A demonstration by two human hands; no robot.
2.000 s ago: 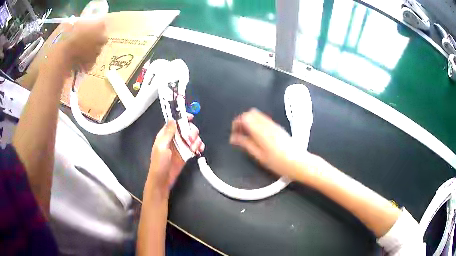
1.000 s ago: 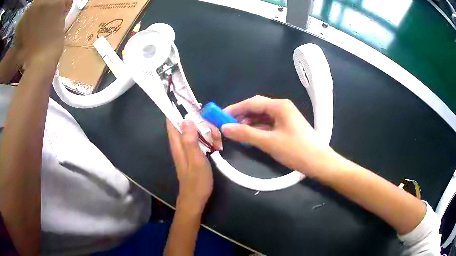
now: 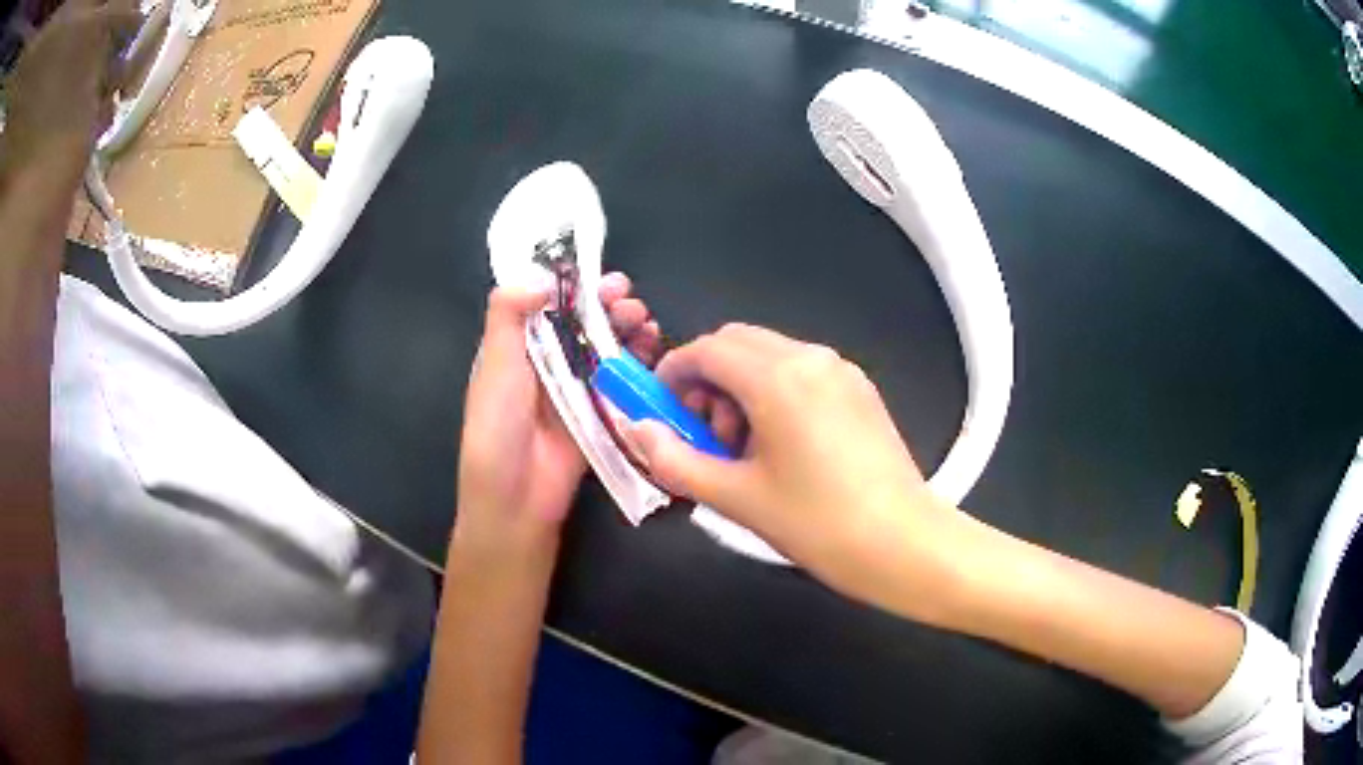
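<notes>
The open white neck fan half [image 3: 586,426] lies tilted in my left hand [image 3: 516,404], with thin dark and red wires and a small metallic part showing inside. My left fingers wrap around its middle. My right hand [image 3: 807,448] holds a bright blue battery [image 3: 655,407] between thumb and fingers, at the right side of the open housing. The white neckband [image 3: 979,374] curves from under my right hand up to the second fan half [image 3: 875,142], which has a slotted vent. The joint between band and housing is partly hidden by my right hand.
Another white fan assembly [image 3: 337,194] lies at the left beside a brown cardboard sheet [image 3: 209,135]. Another person's arm [image 3: 45,194] and pale clothing [image 3: 195,493] are at the left. A curled yellow strip [image 3: 1248,538] and a white curved part [image 3: 1323,598] lie at the right.
My left hand has shifted up along the housing, and its wide end has turned over and moved lower. The battery, picked up since the earliest frame, is now angled along the housing's side.
</notes>
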